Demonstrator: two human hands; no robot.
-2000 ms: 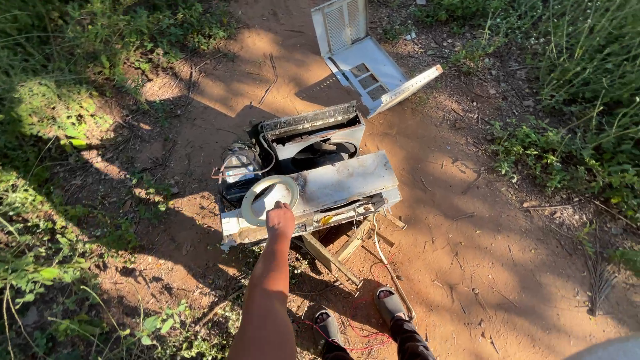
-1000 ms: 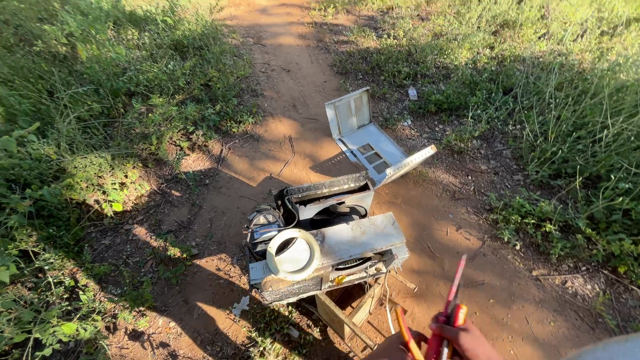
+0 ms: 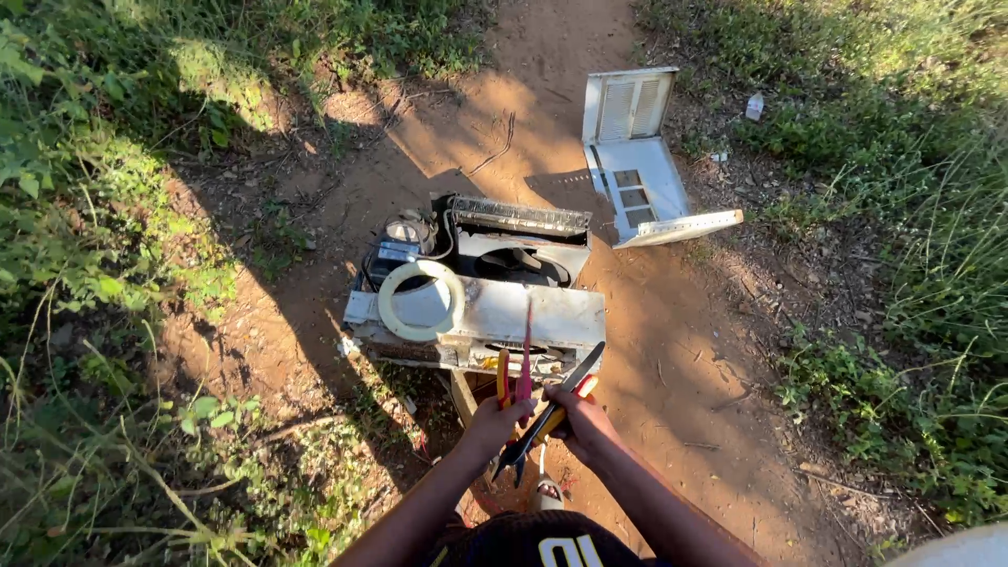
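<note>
My left hand (image 3: 504, 417) is closed on a screwdriver (image 3: 526, 370) with a pink-red handle, its shaft pointing away from me. My right hand (image 3: 579, 413) grips a dark-bladed knife (image 3: 584, 366) and red-and-yellow handles. Dark plier jaws (image 3: 516, 457) point back toward me between the hands; which hand bears the pliers I cannot tell. Just beyond the hands stands an opened air conditioner unit (image 3: 524, 264) with its fan housing and finned coil exposed. A cream plastic ring (image 3: 387, 303) lies on the left part of its white metal panel (image 3: 551, 315).
Wooden legs (image 3: 463, 398) show beneath the unit. A bent white metal casing (image 3: 661, 177) with louvres stands on the dirt path (image 3: 669, 315) beyond it, to the right. A plastic bottle (image 3: 754, 106) lies in the grass. Plants border both sides.
Two seconds ago one hand was at the cream ring; now both hands are together nearer my body, holding tools. The tools came into view one second ago at the lower right.
</note>
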